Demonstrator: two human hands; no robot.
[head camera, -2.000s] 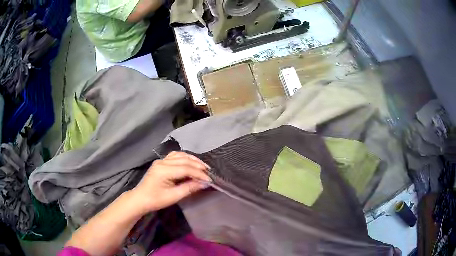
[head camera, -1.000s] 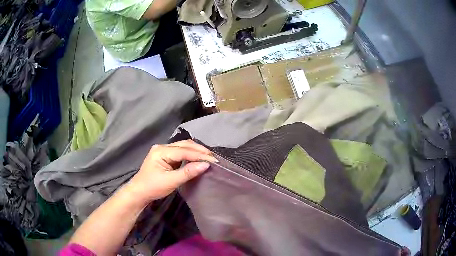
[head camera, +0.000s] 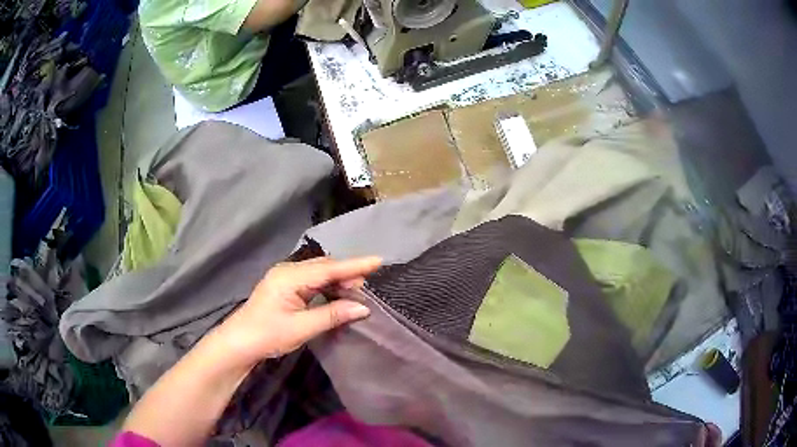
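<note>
A grey-brown garment panel (head camera: 419, 358) is stretched across the front, with dark ribbed fabric (head camera: 428, 284) and an angular olive patch (head camera: 522, 314) above its long seam. My left hand (head camera: 293, 306) is at the panel's upper left end; its index finger and thumb are slightly parted, with the seam edge between them. Only fingertips of my right hand (head camera: 713, 435) show at the lower right, at the panel's far corner; the rest is hidden or cut off.
Grey cloth (head camera: 236, 201) with olive parts is heaped at left. A beige machine (head camera: 428, 35) stands on a white table (head camera: 345, 96) behind cardboard (head camera: 411, 153) bearing a white label or phone (head camera: 516, 141). A person's green sleeve (head camera: 201, 48) is upper left. A thread cone (head camera: 720, 371) lies at right.
My left finger and thumb have parted slightly at the seam edge. The seam line that showed along the panel a second ago has rolled partly out of sight, and more of the olive patch shows.
</note>
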